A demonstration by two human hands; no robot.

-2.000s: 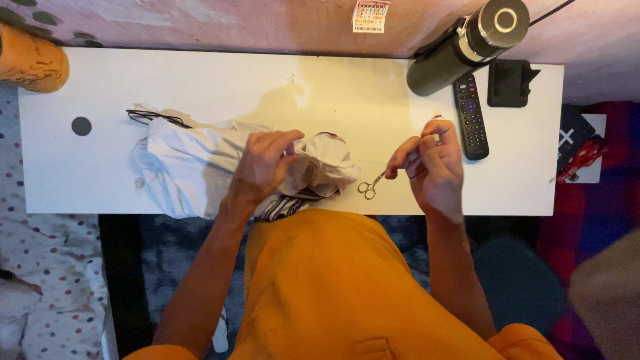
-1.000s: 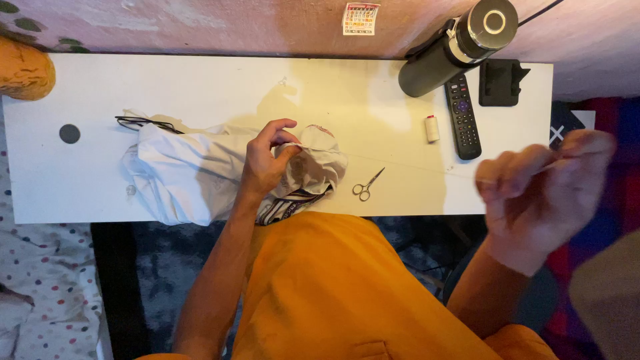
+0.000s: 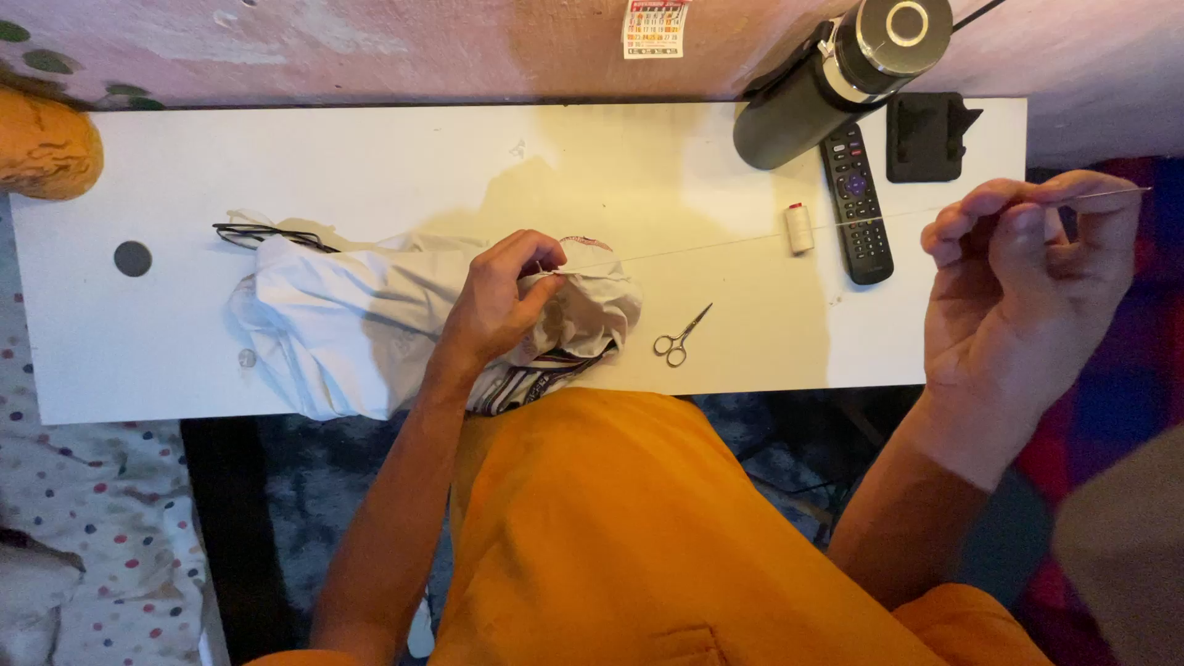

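My left hand (image 3: 499,301) pinches a fold of the white cloth garment (image 3: 342,314), which lies bunched on the white table with a striped band at its near edge. Up at the right, my right hand (image 3: 1036,268) holds a sewing needle (image 3: 1101,195) between thumb and fingers. A thin pale thread (image 3: 703,247) runs taut from the cloth at my left fingers across to my right hand. It passes over the thread spool (image 3: 799,229) and the remote control. Small metal scissors (image 3: 683,337) lie on the table just right of the cloth.
Behind the spool are a black remote control (image 3: 857,203), a dark insulated bottle (image 3: 823,92) and a black stand (image 3: 923,137). Black-framed eyeglasses (image 3: 268,235) touch the cloth's far left side. A dark disc (image 3: 132,259) lies further left on the white table (image 3: 185,176), near an orange object (image 3: 46,143).
My right hand has moved far to the right from near the scissors, drawing the thread out long. The spool, hidden behind that hand two seconds ago, now shows. My left hand stays at the cloth.
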